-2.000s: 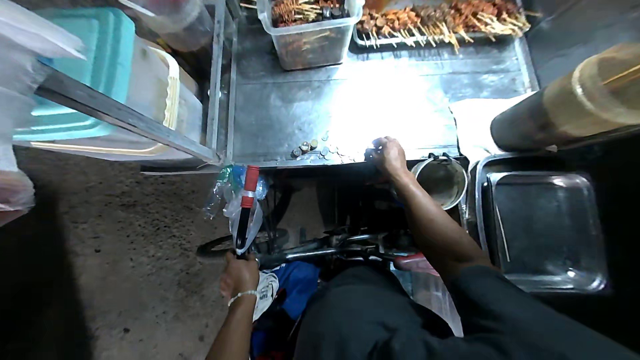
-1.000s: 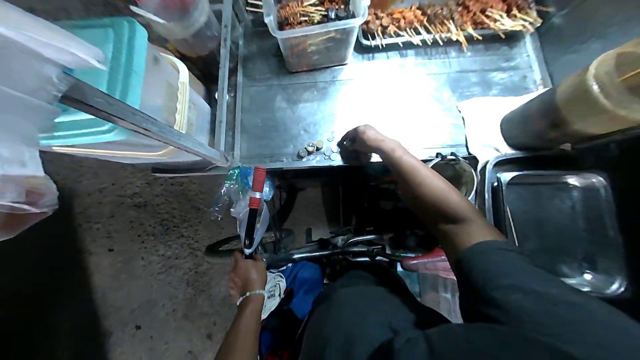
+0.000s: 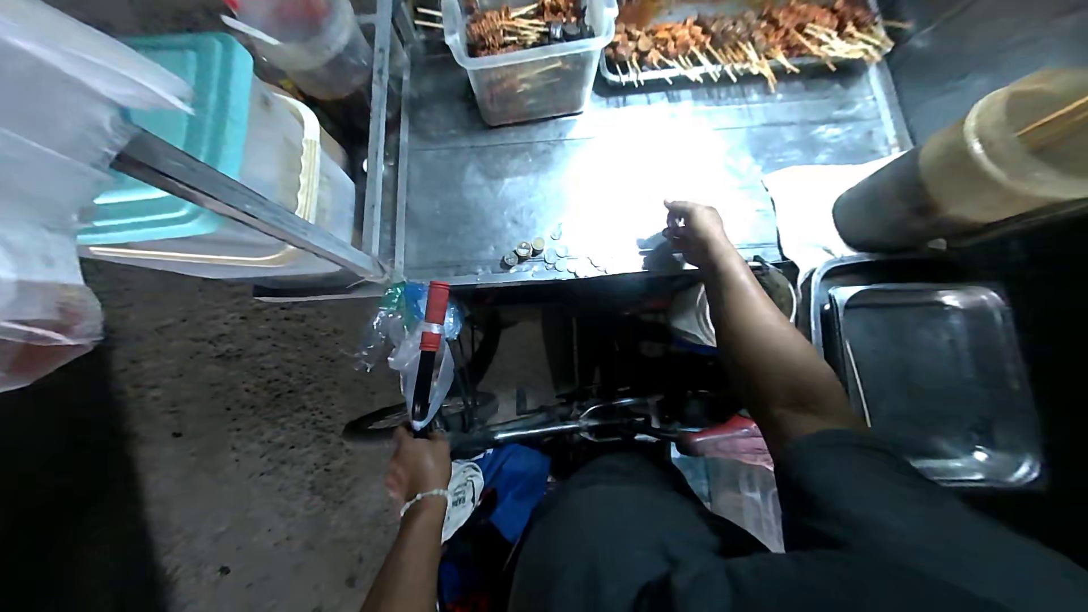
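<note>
My left hand (image 3: 420,469), with a beaded bracelet at the wrist, grips the lower end of a black handlebar (image 3: 422,382) with a red upper part. Plastic bags (image 3: 398,336) hang beside that bar. Over the metal counter (image 3: 484,187), near its front edge, is my right hand (image 3: 695,234), its fingers bent; whether a coin lies between them cannot be told. Several coins (image 3: 537,248), some stacked, lie on the counter to the left of that hand. Part of the counter under the bright light is washed out.
A clear plastic tub (image 3: 540,85) and a tray (image 3: 680,76) hold meat skewers at the back. Right of my forearm are a white cloth (image 3: 816,200), a tall container (image 3: 935,178) and metal trays (image 3: 943,382). A metal frame bar (image 3: 246,204) crosses the left, before teal-lidded boxes (image 3: 212,127).
My right hand has moved left to beside the coins, then back to the right, away from them. My left hand keeps its grip on the handlebar.
</note>
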